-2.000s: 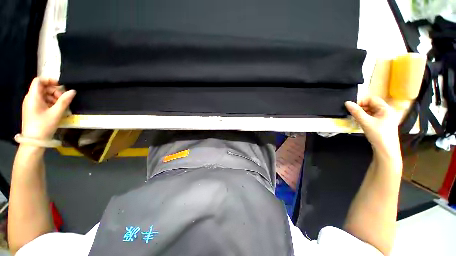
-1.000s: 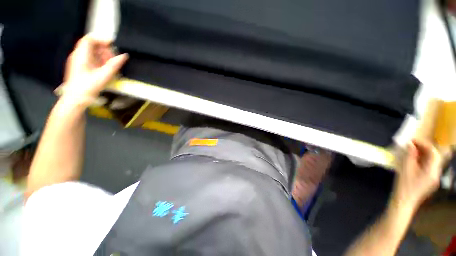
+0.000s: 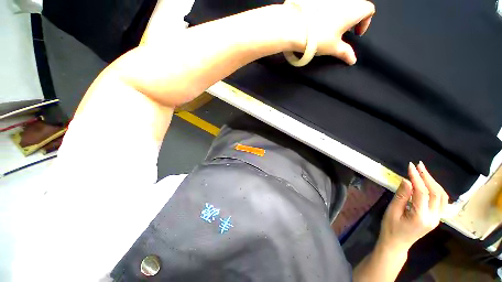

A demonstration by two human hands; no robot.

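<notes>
A large black panel [image 3: 352,129] lies along the near edge of the pale work board [image 3: 308,134]. Black lining cloth [image 3: 418,71] lies over it, its folded edge running as a ridge along the panel. My left hand [image 3: 336,27] is over the cloth near its middle, thumb and fingers apart, with no object seen in it. My right hand [image 3: 421,206] is at the near right corner, fingers on the panel's edge and thumb by the board's front edge; whether it pinches the cloth is unclear.
Black cloth [image 3: 99,22] hangs at the upper left. An orange-yellow thing is cut off at the right rim. A yellow frame bar [image 3: 198,122] is below the board. My grey apron [image 3: 247,215] is close under the board edge.
My left hand has left the left corner and moved right, over the middle of the cloth. My right hand stays near the right corner, its fingers now extended. The view has turned.
</notes>
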